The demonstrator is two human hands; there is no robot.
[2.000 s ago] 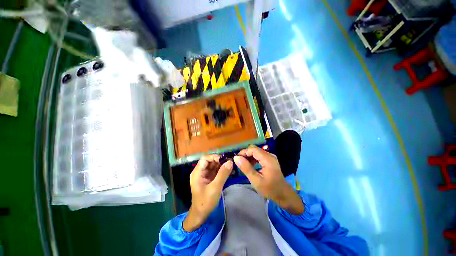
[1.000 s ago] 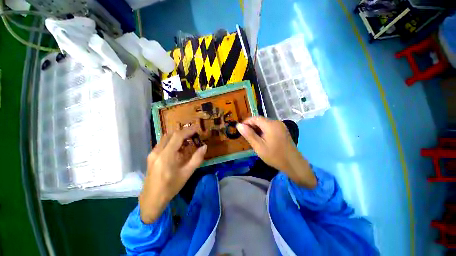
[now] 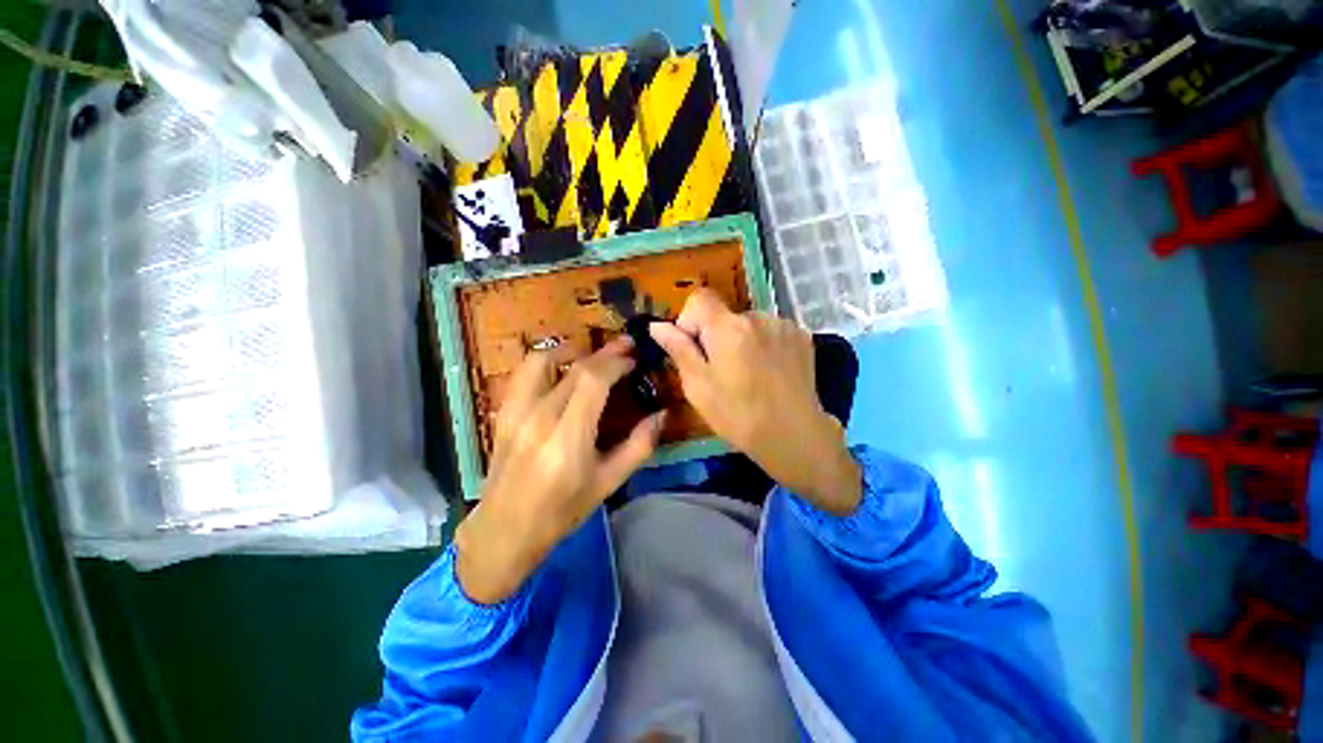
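The orange-brown fixture plate (image 3: 501, 305) lies in a pale green fixture frame (image 3: 448, 349) in front of me. My right hand (image 3: 757, 380) pinches a round black part (image 3: 643, 340) between thumb and fingertips, low over the middle of the plate. My left hand (image 3: 551, 450) reaches over the plate from the left. Its fingertips are at the left side of the black part, and its thumb is apart, lower down. Whether it grips anything is unclear. The hands hide the centre and lower part of the plate. A dark block (image 3: 620, 295) shows behind the fingers.
Stacked clear blister trays (image 3: 196, 334) stand at left, with black parts at the far corner. Crumpled white wrap (image 3: 240, 73) hangs above them. A hazard-striped base (image 3: 617, 138) and marked white paper (image 3: 489, 215) lie beyond the frame. A flatter compartment tray (image 3: 849, 211) is at right, red stools (image 3: 1207, 189) farther off.
From apart above the plate, my hands have come together at its middle around the black part. Two seconds ago they were together at the frame's near edge. The camera view has also shifted.
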